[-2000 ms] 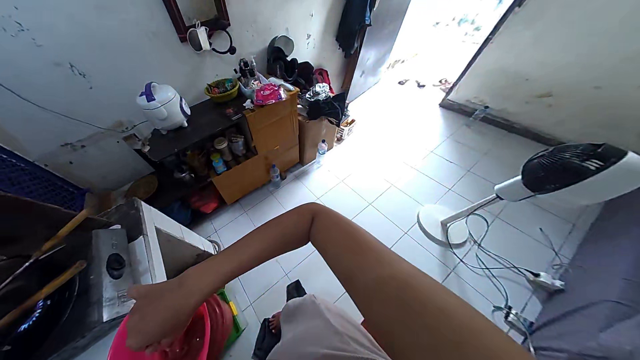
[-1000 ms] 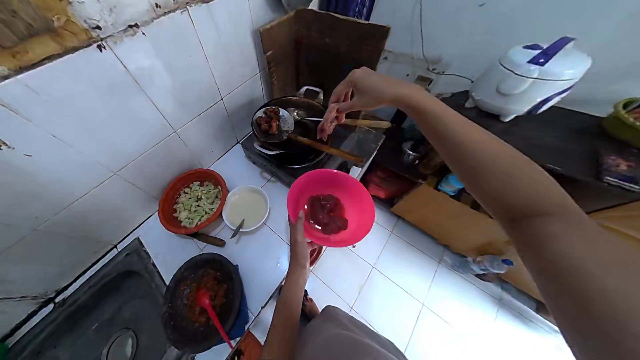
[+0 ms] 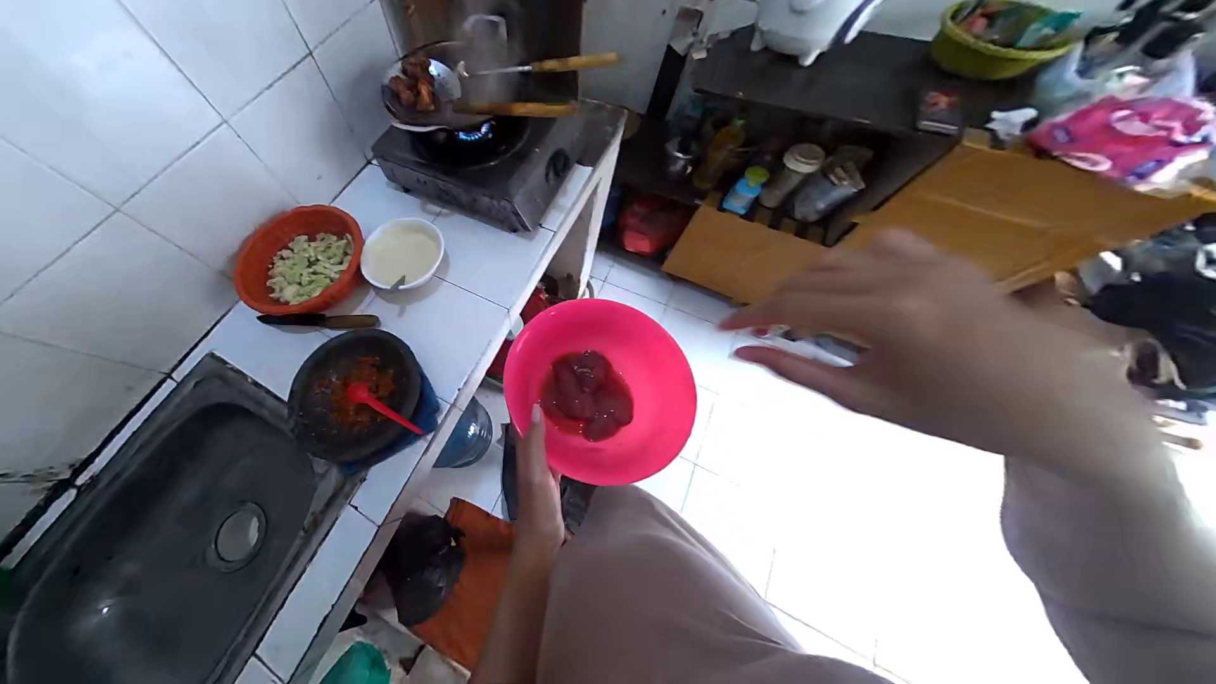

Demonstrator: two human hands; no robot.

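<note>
My left hand (image 3: 540, 489) holds the bright pink plastic bowl (image 3: 660, 399) by its near left rim, thumb over the edge. Dark red raw meat (image 3: 587, 394), wet and glossy, lies in the bowl. To the right of the bowl my right hand (image 3: 845, 328) is in the air, blurred, with thumb and fingers apart and nothing seen between them. Up on the gas stove (image 3: 475, 176) a blue flame burns under a steaming wok (image 3: 486, 133). Browned pieces (image 3: 414, 85) rest in a metal skimmer (image 3: 445, 84) over the wok; two wooden handles point right.
On the tiled counter stand an orange basket (image 3: 249, 261) of chopped pale green vegetable, a white bowl (image 3: 418, 228) of pale liquid, a knife (image 3: 318, 321) and a stone mortar (image 3: 306, 418) with red paste and a red spoon. A sink (image 3: 114, 551) is lower left; a dark shelf (image 3: 855, 81) stands upper right.
A second ago my right hand was up near the wok with its fingertips together; now it is to the right of the pink bowl, fingers apart. The view has shifted widely.
</note>
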